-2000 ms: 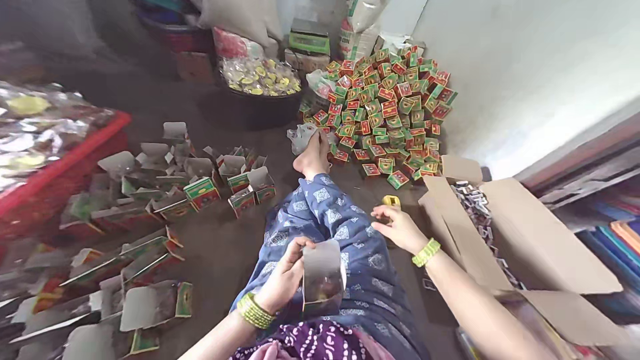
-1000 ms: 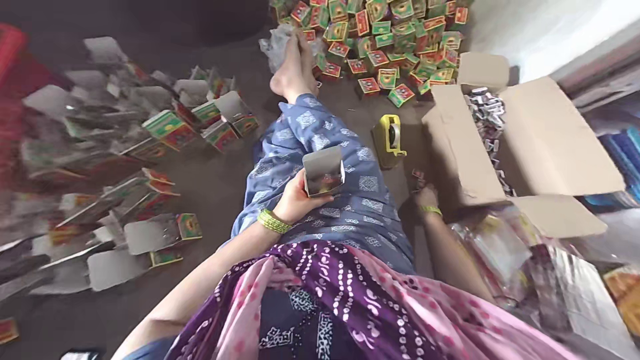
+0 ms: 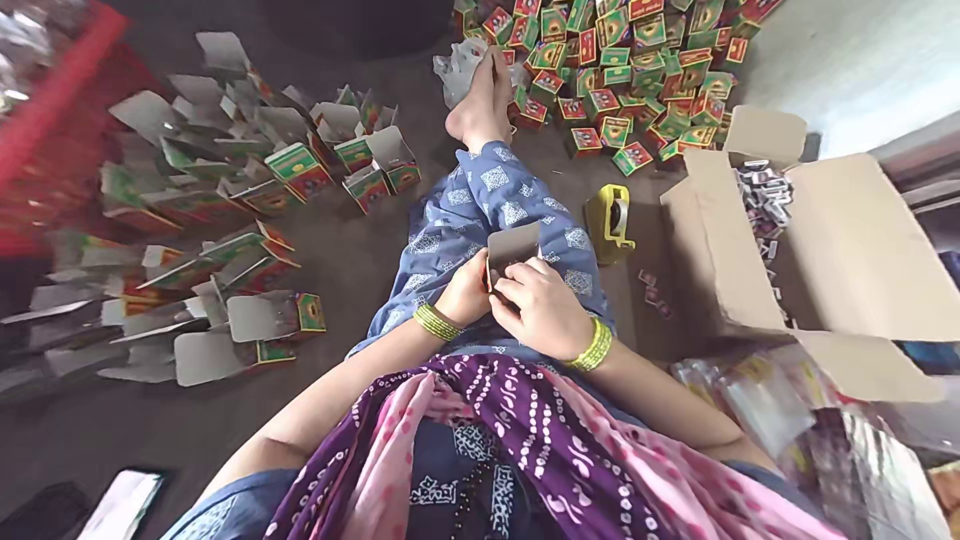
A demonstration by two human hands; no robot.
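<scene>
My left hand [image 3: 466, 291] grips a small open carton [image 3: 513, 241] over my lap, its grey flap raised. The fingers of my right hand [image 3: 541, 304] are at the carton's mouth and partly inside; whether they hold anything is hidden. Beyond my right knee a yellow tape dispenser [image 3: 616, 221] rests on the floor, and a few small reddish packets [image 3: 654, 292] lie just nearer. A large cardboard box [image 3: 705, 240] at the right contains many small wrapped pieces [image 3: 765, 199].
Open cartons [image 3: 300, 171] stand crowded on the floor at the left, beside a red container [image 3: 64, 120]. Closed cartons [image 3: 615, 75] are heaped past my feet, near a clear plastic bag [image 3: 459, 71]. Plastic packaging [image 3: 765, 390] lies at the lower right, a phone [image 3: 124, 504] at the lower left.
My right hand has come from the floor beside the cardboard box to the carton in my left hand. The view has tilted down since the first frame.
</scene>
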